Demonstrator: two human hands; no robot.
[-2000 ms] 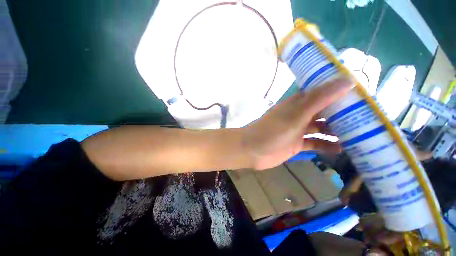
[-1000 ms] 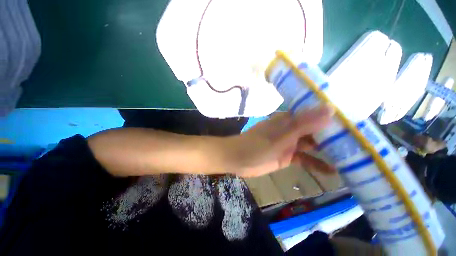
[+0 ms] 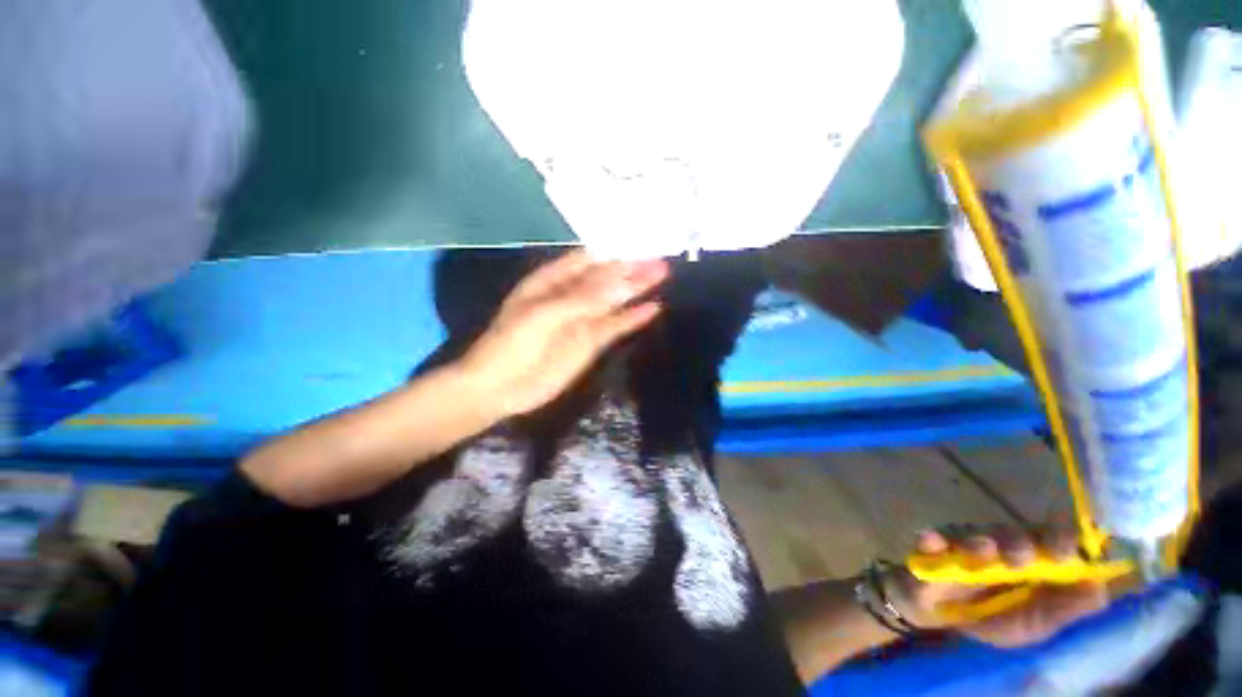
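A white plastic housing lies on the dark green bench, strongly overexposed, its near edge at the bench edge. My left hand is at that near edge, fingers extended; it holds no gun, and whether the fingertips touch the housing is unclear. My right hand is closed around the yellow trigger handle of the caulking gun. The gun holds a white cartridge with blue bands and points up and away at the right. The nozzle tip is blurred or out of the picture.
Stacked pale grey-violet housings stand at the left on the green bench. Another white housing is partly visible behind the gun at the right. Brown cardboard and a blue floor with a yellow line lie below bench level.
My left hand has left the cartridge and moved left to the housing's near edge. The gun has swung right and more upright. The stack at the left fills more of the picture.
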